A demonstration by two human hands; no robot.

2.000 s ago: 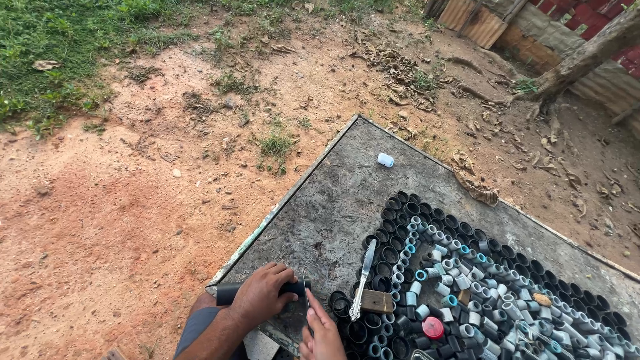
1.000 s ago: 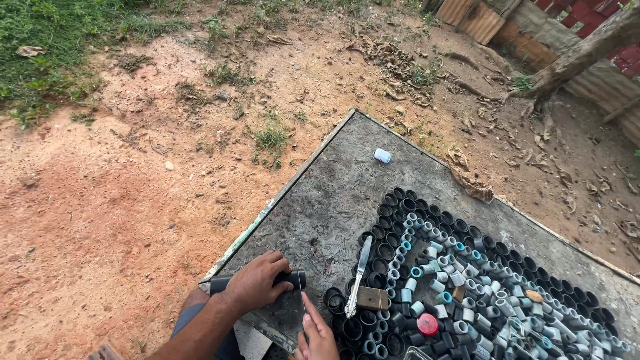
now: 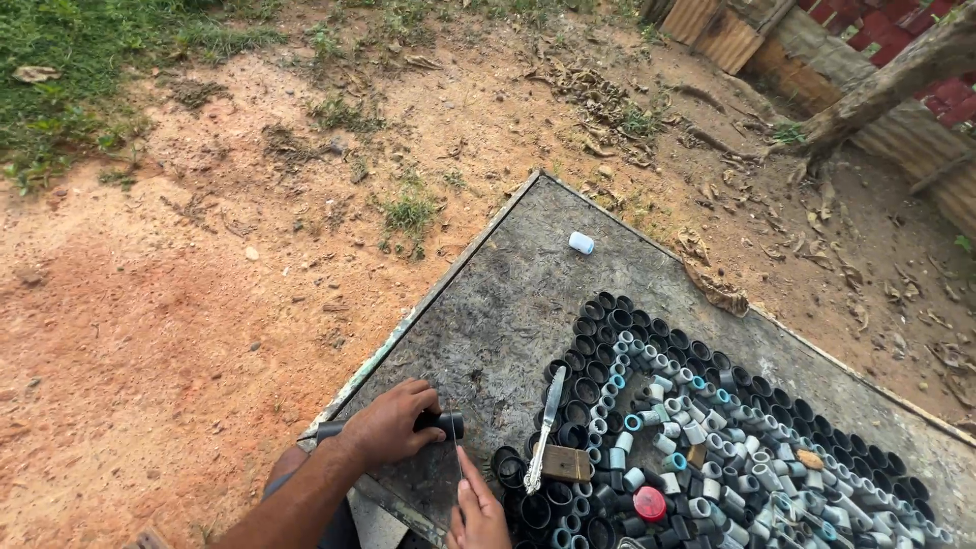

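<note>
My left hand (image 3: 393,427) grips a black plastic pipe (image 3: 451,424) lying on the weathered tabletop near its left corner. In my right hand (image 3: 479,507) is a thin blade (image 3: 457,442), its handle hidden in the fist; the blade stands against the pipe close to its right end. Just right of that hand, a table knife with an ornate handle (image 3: 543,442) rests across a small wooden block (image 3: 563,463). Around them stand black pipe rings (image 3: 587,390) and many short grey pipe pieces (image 3: 694,433). A red cap (image 3: 650,504) lies among these.
The board table (image 3: 488,305) has a raised edge strip. A small white cylinder (image 3: 581,242) lies near its far corner. Dry leaves (image 3: 717,290) touch the right edge. Beyond are bare soil, grass (image 3: 61,76), a tree trunk (image 3: 877,91) and corrugated sheets.
The blade in my right hand now stands against the pipe near its end; a second ago that hand was slightly lower, away from the pipe. My left hand has kept its hold.
</note>
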